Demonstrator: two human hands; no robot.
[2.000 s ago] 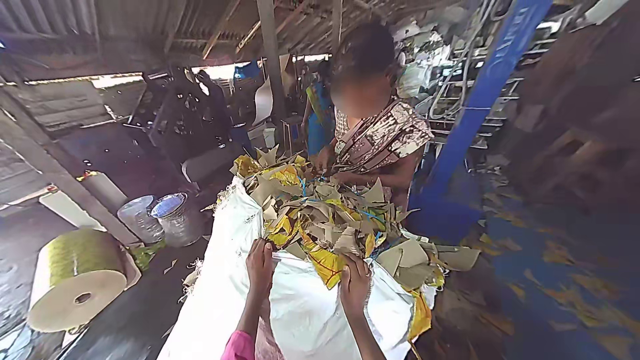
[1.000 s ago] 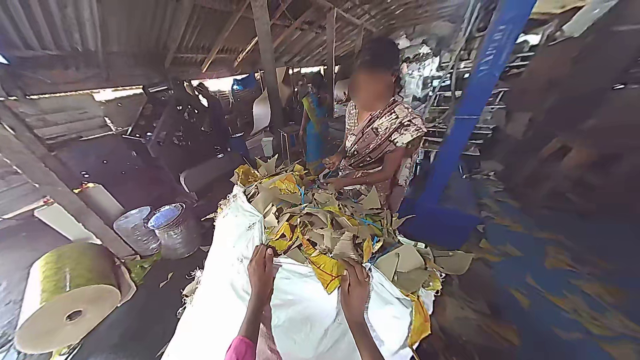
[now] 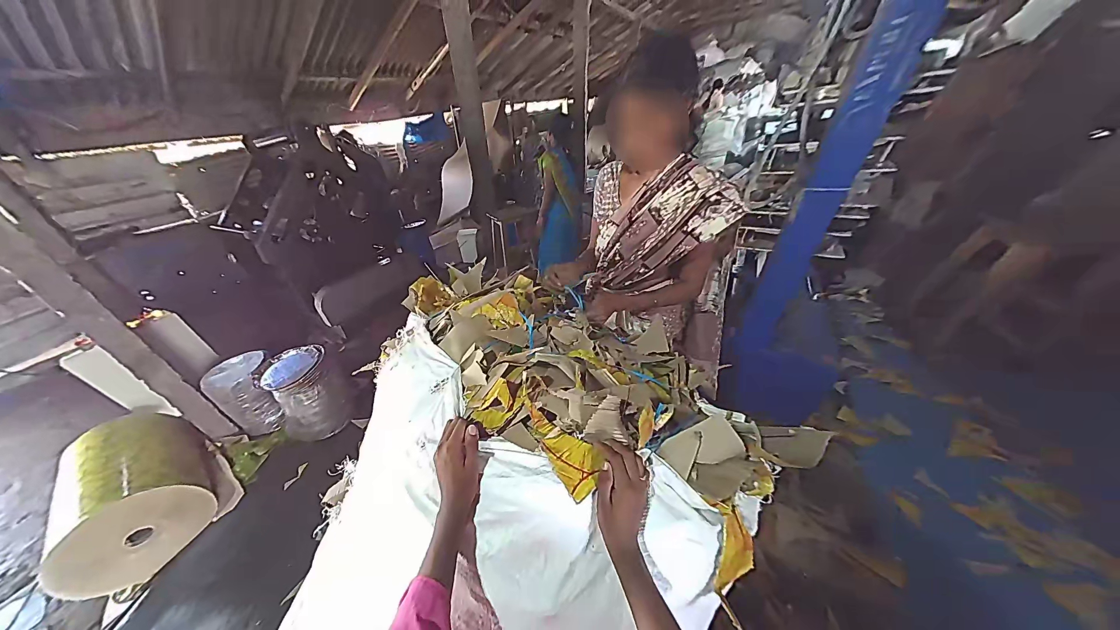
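A large white woven sack point(image 3: 551, 534) stands in front of me, heaped with brown and yellow paper scraps point(image 3: 560, 367). My left hand point(image 3: 458, 464) grips the sack's near edge at the left. My right hand point(image 3: 621, 494) holds the same edge farther right, beside a yellow scrap point(image 3: 573, 459). Blue cord point(image 3: 646, 376) shows among the scraps. Across the heap stands a co-worker in a patterned garment point(image 3: 661, 227), both hands at blue cord near the far side of the pile.
A big paper roll point(image 3: 131, 507) lies at the left, near clear plastic-wrapped bundles point(image 3: 306, 394). A blue post point(image 3: 814, 192) leans at the right, with scraps scattered over the floor point(image 3: 971, 490). Another person in blue and green point(image 3: 560, 206) stands farther back.
The co-worker across the heap has straightened from a more bowed posture, their hands still at the far side of the pile. My hands stay on the sack's edge.
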